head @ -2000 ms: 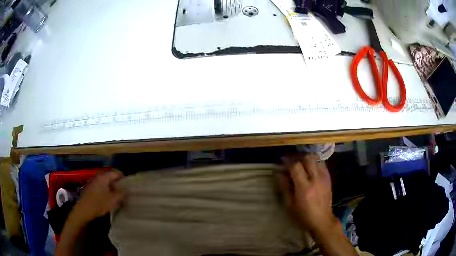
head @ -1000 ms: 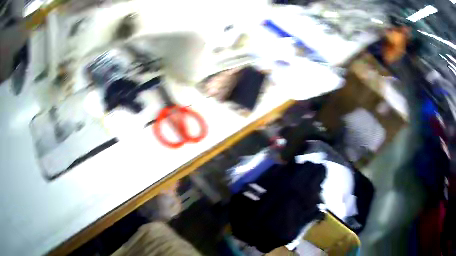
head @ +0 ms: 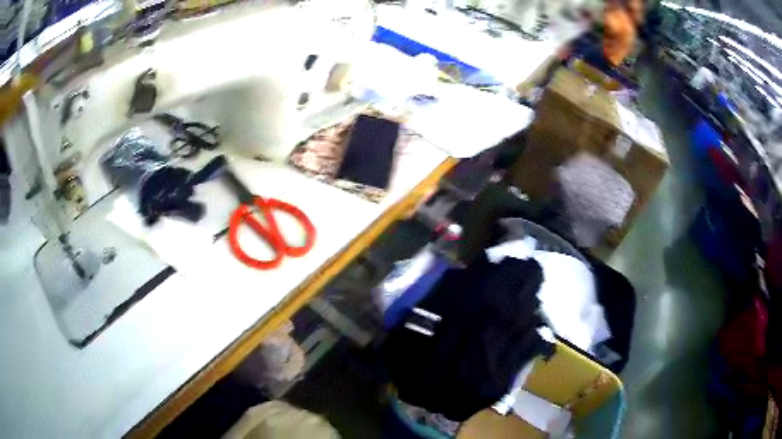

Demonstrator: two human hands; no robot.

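Note:
Neither of my hands is in view. A tan cloth (head: 281,423) shows only in part at the bottom edge. Red-handled shears (head: 271,233) lie on the white sewing table (head: 227,309), their blades towards the black label pile (head: 167,190). Small black snips (head: 194,138) lie behind the pile. The sewing machine (head: 231,81) stands at the left and back, its needle area above the bed plate (head: 111,287). A tub (head: 619,403) with a teal rim, below the table on the right, holds black cloth (head: 467,330) and white cloth (head: 573,296).
A dark phone-like rectangle (head: 369,152) lies on brown patterned cloth (head: 313,159). A cardboard box (head: 592,111) stands beyond the tub, with a grey bundle (head: 593,195) against it. A floor aisle and blurred coloured piles are at the right. An orange shape (head: 622,33) is at the back.
The view has swung right, away from the table front. Both hands, earlier on the tan cloth, have left the picture, and most of the cloth is out of view. The shears still lie on the table.

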